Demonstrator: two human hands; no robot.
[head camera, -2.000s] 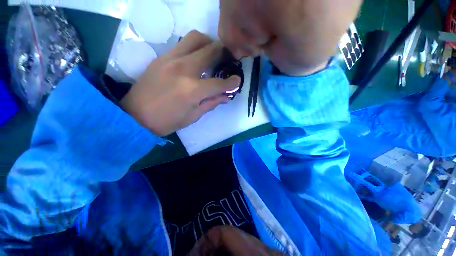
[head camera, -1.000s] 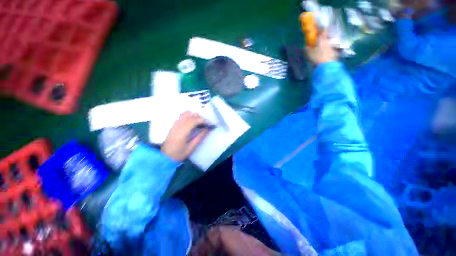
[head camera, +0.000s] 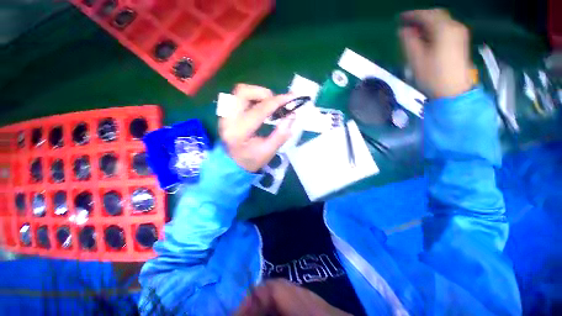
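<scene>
My left hand [head camera: 252, 126] holds a black, glossy round watch case [head camera: 289, 108] tilted nearly edge-on between thumb and fingers, above the white sheets. My right hand [head camera: 436, 52] is raised at the upper right, blurred, with its fingers curled. Whether it holds anything cannot be told. A bit of the orange screwdriver [head camera: 473, 77] shows behind its wrist; the rest is hidden. Thin dark tweezers [head camera: 350, 143] lie on the square white paper [head camera: 329, 168]. A second dark, thin tool [head camera: 374, 143] lies at the paper's right side.
A red compartment tray [head camera: 159, 185] with round units fills the left; another [head camera: 203, 65] is at the top. A blue box [head camera: 161, 148] holds tangled white loops. A dark disc [head camera: 371, 102], a tape roll [head camera: 339, 78] and a white strip [head camera: 370, 66] lie beyond the paper.
The view has swung left, bringing more of the red trays in. My left hand has lifted the case off the paper. My right hand has come away from where it was at the orange screwdriver.
</scene>
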